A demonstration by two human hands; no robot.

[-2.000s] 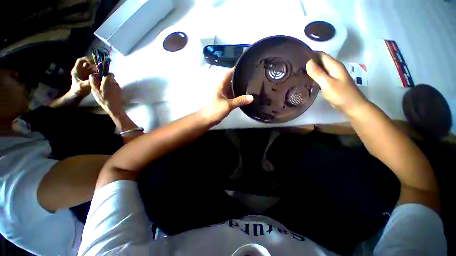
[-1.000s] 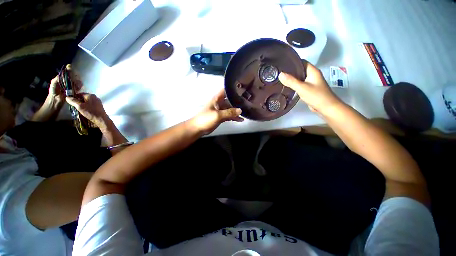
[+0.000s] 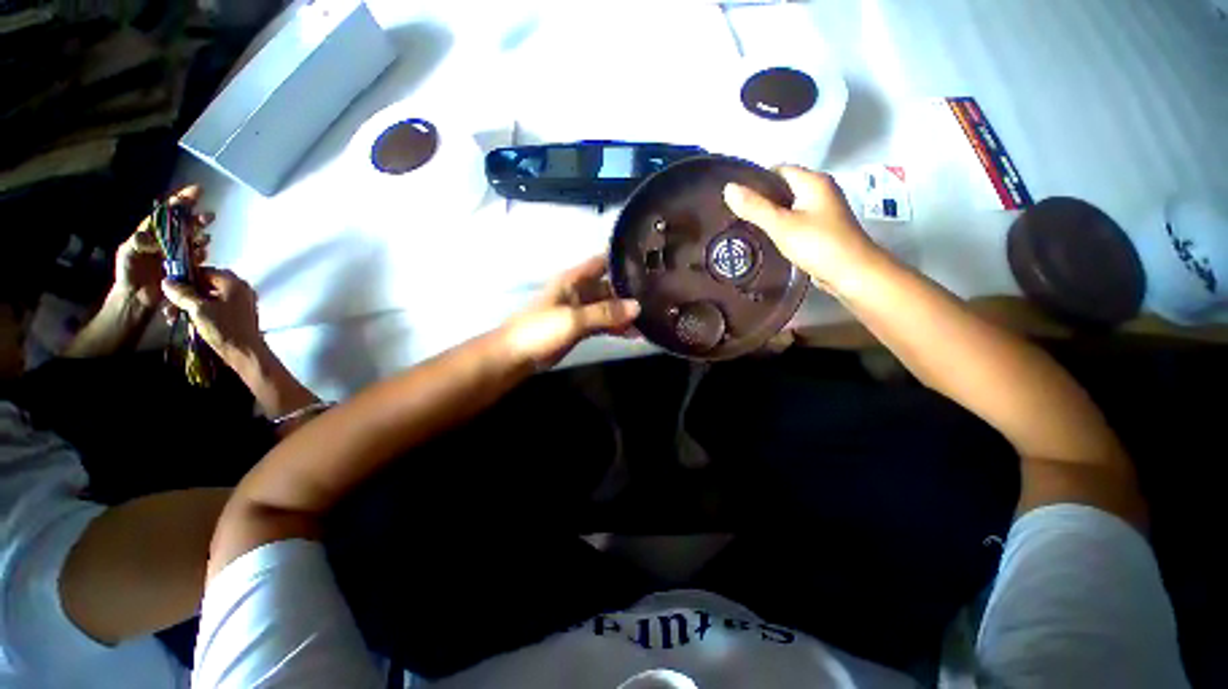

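Note:
A round brown plastic case [image 3: 694, 269] is held at the table's near edge, its moulded inside facing me, with a ringed disc and a dotted disc showing. My left hand [image 3: 572, 316] grips its left rim, thumb on the front. My right hand [image 3: 801, 229] grips its upper right rim, thumb over the inside. The fingers behind the case are hidden. A black mirror dash cam [image 3: 579, 170] lies on the table just behind the case, its right end close to the rim.
At left are a long white carton [image 3: 290, 101] and a neighbour's hands with a cable bundle [image 3: 175, 249]. Brown discs [image 3: 404, 146] [image 3: 780, 93] lie farther back. At right are a small card [image 3: 886, 193], a printed strip [image 3: 987, 154] and another brown round part [image 3: 1077, 261].
The case has turned in my hands and moved lower relative to the dash cam, more of which now shows. The view has shifted, so table items sit farther left. The neighbour's hands moved with the cables.

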